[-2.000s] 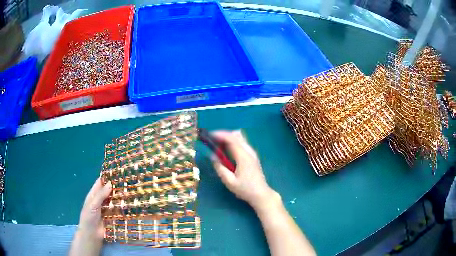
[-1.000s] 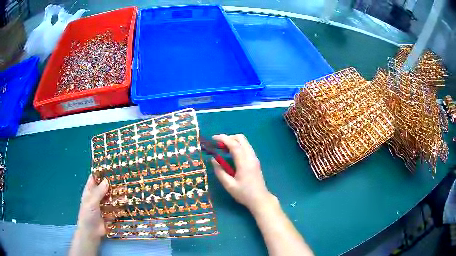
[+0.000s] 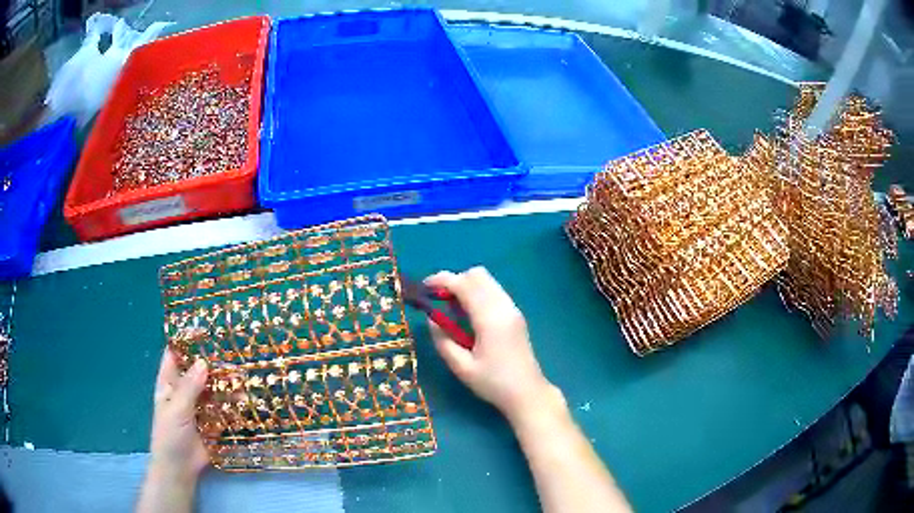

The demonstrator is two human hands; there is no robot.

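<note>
My left hand [image 3: 180, 416] grips the lower left edge of a loaded sprue frame [image 3: 296, 346], a copper-gold grid with rows of small shiny parts, held up over the table; fingers behind it are partly hidden. My right hand [image 3: 493, 346] holds side cutters [image 3: 448, 319] with red handles. Their dark jaws point left and reach the frame's right edge; whether they touch it I cannot tell.
A stack of sprue frames [image 3: 692, 240] lies on the green table [image 3: 521, 451] at right, a heap of runners [image 3: 837, 200] beyond. Along the far edge are a red bin [image 3: 165, 200] of small parts, blue bins [image 3: 391, 110] and a white plastic bag [image 3: 95, 75].
The frame has turned to face the camera more fully, and its left side has moved left. The cutters' jaws stay at its right edge; my right hand has barely moved.
</note>
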